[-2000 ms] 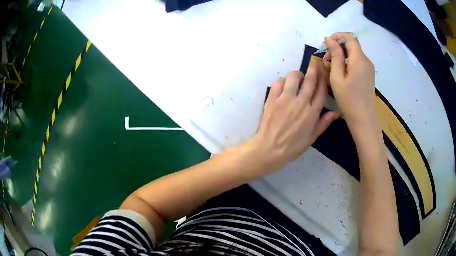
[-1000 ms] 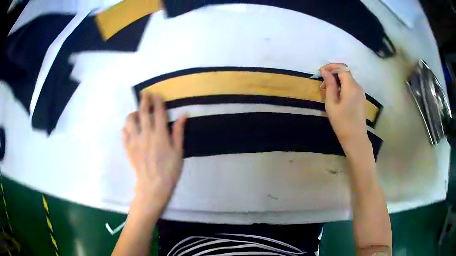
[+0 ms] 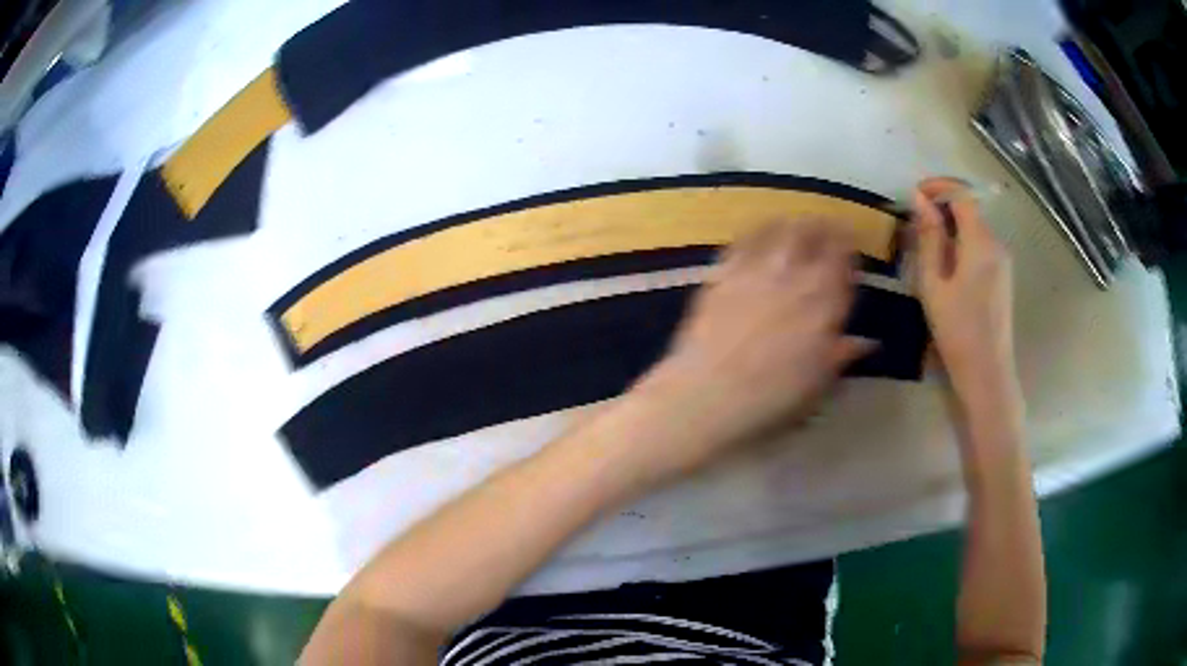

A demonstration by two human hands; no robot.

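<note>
A narrow tan card pattern (image 3: 521, 234) lies on a curved dark cloth piece, whose edge shows all around it. A second dark curved piece (image 3: 521, 368) lies just below, nearer to me. My left hand (image 3: 768, 332), blurred, is over the right part of the card and cloth, its fingertips on or just above the card. My right hand (image 3: 961, 267) is at the right end of the card, fingers pinched around a thin pale pen (image 3: 979, 190), partly hidden and blurred.
A shiny metal iron (image 3: 1048, 163) rests at the right. A long dark curved piece (image 3: 560, 29) lies at the back, with scissor loops (image 3: 893, 39) at its right end. Another tan card (image 3: 228, 141), dark cloth pieces (image 3: 39, 267) and a black disc (image 3: 22, 484) are at the left.
The view has turned. My left hand has moved from the card's left end to its right part. My right hand has moved to the card's right end with the pen.
</note>
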